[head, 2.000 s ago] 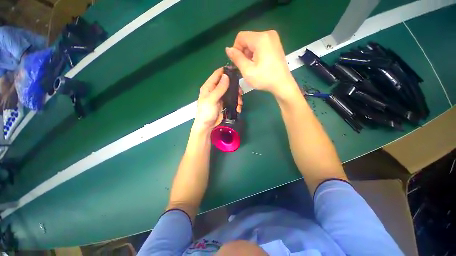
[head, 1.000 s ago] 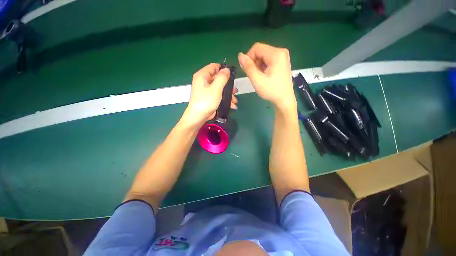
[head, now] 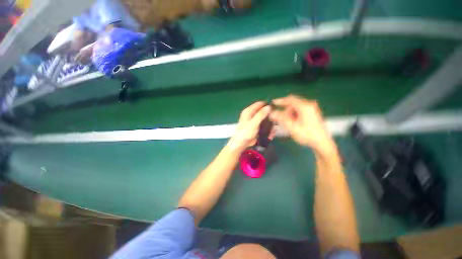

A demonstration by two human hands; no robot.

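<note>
A partly assembled hair dryer (head: 253,163) with a flared pink round end and a dark handle is held over the green bench, pink end toward me. My left hand (head: 253,123) is closed around the dark handle. My right hand (head: 299,119) is at the handle's far end, its fingertips close to it and bent. The picture is blurred, and whether the right fingers pinch a wire or small part cannot be seen.
The handle pile (head: 408,174) lies on the bench at the right. A white rail (head: 152,134) runs behind my hands. Dryers stand on the green strip beyond, one pink-ended (head: 317,57), one dark (head: 123,83). A person sits at the upper left. Cartons are below the bench.
The camera view has shifted, showing the far side and the other person again. My right hand has come closer to the handle's far end. My left hand still holds the dryer.
</note>
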